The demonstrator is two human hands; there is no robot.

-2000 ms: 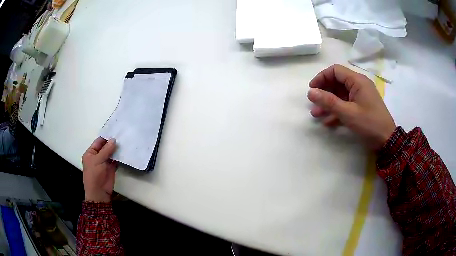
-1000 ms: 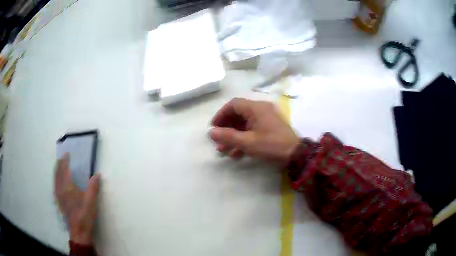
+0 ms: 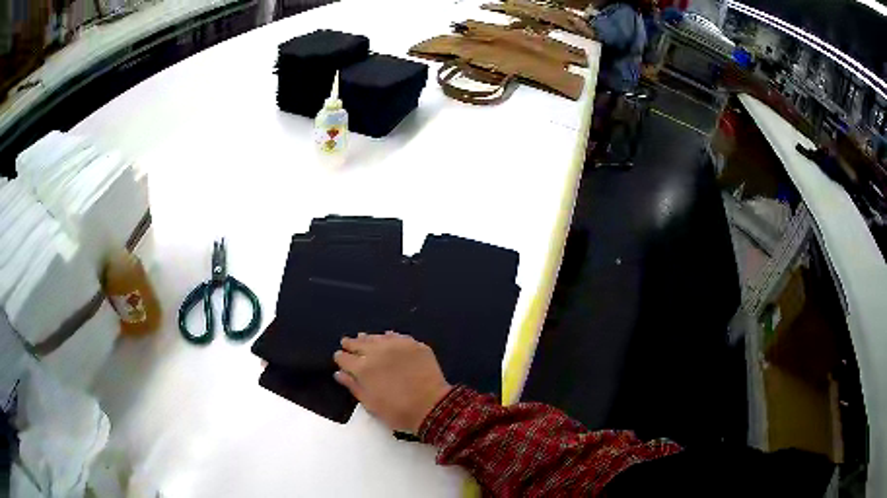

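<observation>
A loose overlapping pile of black panels (image 3: 340, 282) lies on the white tabletop in front of me, in two side-by-side groups. My right hand (image 3: 394, 381) rests on the near part of the pile, palm down with its fingers bent; whether it grips a panel I cannot tell. My left hand is not in view. Small scissors with dark green loop handles (image 3: 220, 307) lie left of the pile, blades pointing away. The backed panels are not in view.
An amber glue bottle (image 3: 132, 295) stands beside banded white bundles (image 3: 83, 199) at the left. Crumpled white cloth (image 3: 60, 428) lies below them. A white squeeze bottle (image 3: 333, 134) stands by black bundles (image 3: 384, 92). Brown pieces (image 3: 515, 58) lie beyond. Yellow tape (image 3: 530, 340) follows the right edge. A person (image 3: 620, 58) is beyond.
The view has swung right to the black pile. My right hand has moved from above the bare tabletop onto the panels. My left hand and the backed panels have left the view.
</observation>
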